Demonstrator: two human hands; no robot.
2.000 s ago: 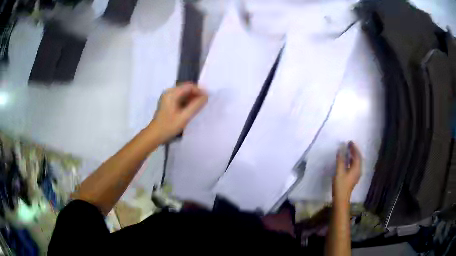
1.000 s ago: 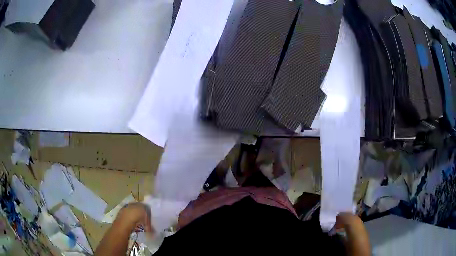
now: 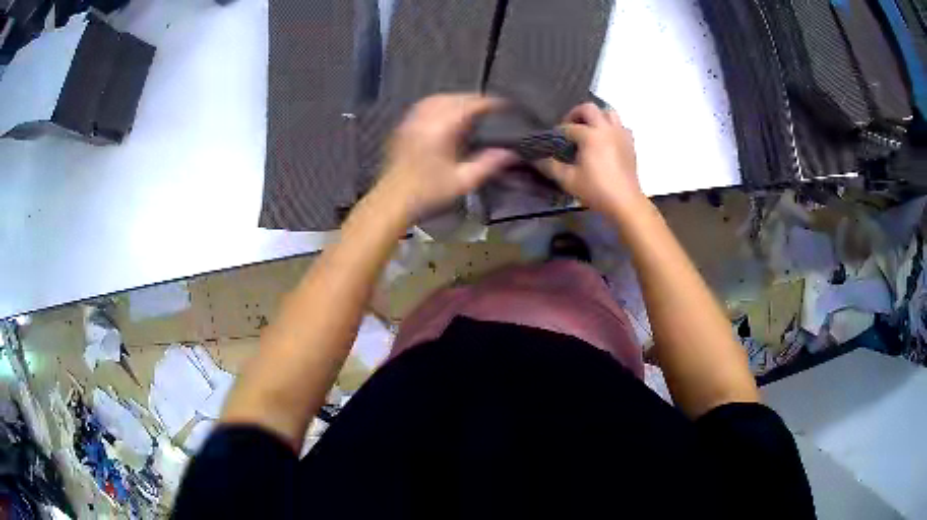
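Observation:
Long dark fine-striped cut panels (image 3: 310, 112) lie on the white table in the middle of the view, in several piles side by side. My left hand (image 3: 439, 152) and my right hand (image 3: 598, 152) meet at the near end of the middle panels. Both hands grip the lifted, bent-up end of a dark panel stack (image 3: 523, 140) between them, fingers curled over its edge. My left hand is blurred. The exact number of layers held cannot be told.
More dark panel stacks (image 3: 757, 91) stand at the right table edge, with a blue strip (image 3: 903, 36) beyond. A short dark block with white paper on it (image 3: 107, 81) sits at the far left. Paper and fabric scraps (image 3: 188, 386) litter the tan floor. A pale grey surface (image 3: 864, 406) is at the lower right.
The white paper pieces over the middle panels were pulled off towards me and are out of my hands. Both hands have moved up to the table and taken hold of the dark panels' near end.

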